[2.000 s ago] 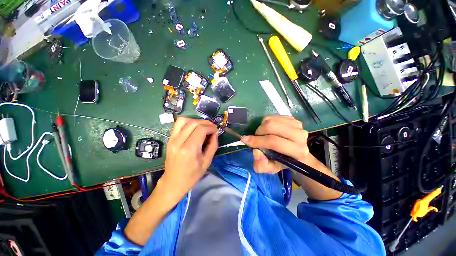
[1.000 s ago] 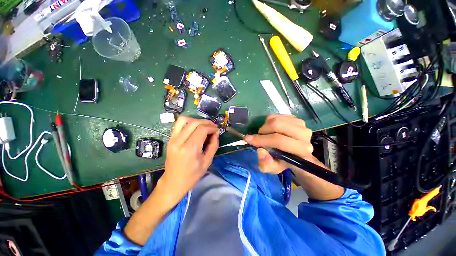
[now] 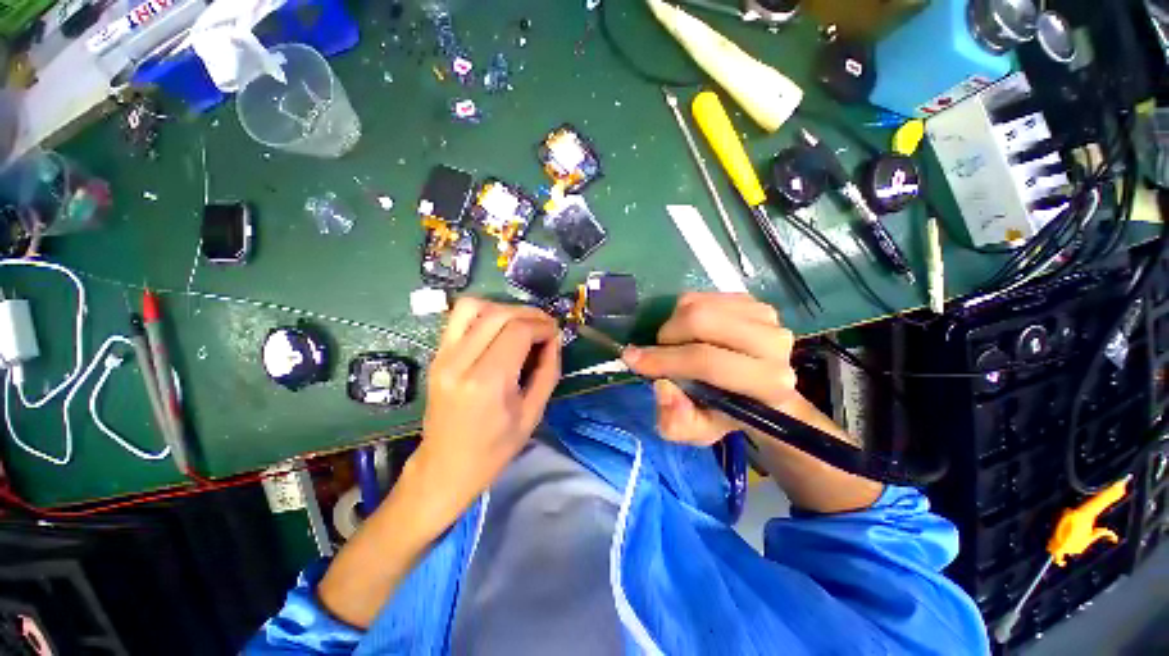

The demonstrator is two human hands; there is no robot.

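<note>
My right hand [image 3: 721, 372] grips a black soldering iron [image 3: 795, 440] like a pen, its tip pointing left at a small module [image 3: 565, 311] by the bench's near edge. My left hand [image 3: 494, 372] is pinched at that module's left side; its fingertips hide what they hold, perhaps a fine strand of wire. A dark square screen [image 3: 610, 295] joins the module by an orange ribbon. Several opened watch modules [image 3: 501, 209] with screens and orange ribbons lie just beyond my hands. Another open body [image 3: 382, 381] lies left of my left hand.
A yellow-handled tool [image 3: 727, 145], a white strip [image 3: 705, 250] and black round parts lie right. Test probes [image 3: 157, 372], a white cable [image 3: 92, 397] and a clear cup [image 3: 298, 109] are left. Black trays [image 3: 1026, 513] stand at the lower right.
My right hand and the iron have shifted very slightly; the right thumb sits a little lower than two seconds ago. My left hand and the modules stay in place.
</note>
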